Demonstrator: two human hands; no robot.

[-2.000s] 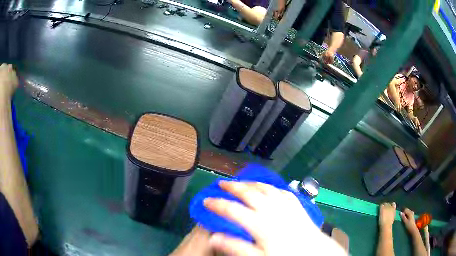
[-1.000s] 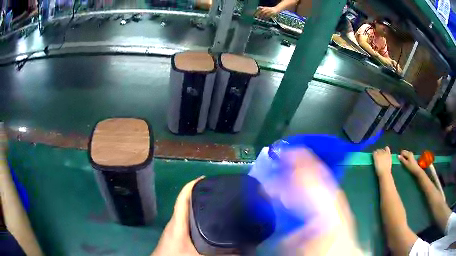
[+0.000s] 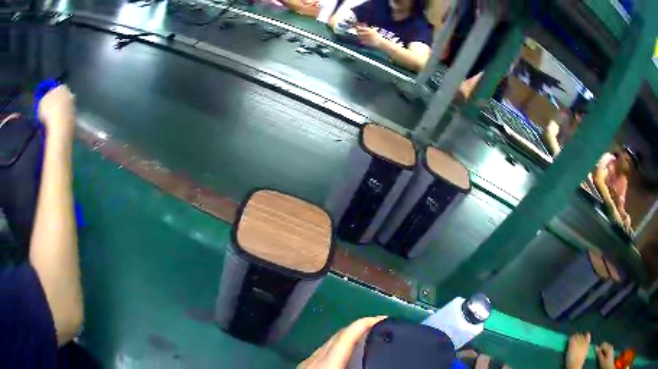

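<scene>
My left hand [image 3: 339, 346] grips a speaker [image 3: 408, 346] from its left side at the bottom edge of the picture. The plain black end of this speaker faces up, and most of its body is cut off. My right hand is out of the picture. A small piece of blue cloth [image 3: 459, 363] shows at the bottom edge, right of the held speaker. Another speaker [image 3: 260, 292] stands upright on the green ledge to the left, with its wood-grain top [image 3: 285, 230] up and its glossy black strip towards me.
A white bottle [image 3: 454, 321] with a silver cap stands by the green post [image 3: 548, 166]. Two speakers [image 3: 379, 180] stand on the belt beyond the worn rail [image 3: 173, 184]; more stand far right. A neighbour's arm [image 3: 58, 216] is left. Hands [image 3: 577, 352] and an orange-red head [image 3: 625, 359] are lower right.
The view has tilted and shifted. The held speaker now sits lower, at the picture's bottom edge. My right hand and most of the blue cloth have left the picture, and the bottle shows clearly.
</scene>
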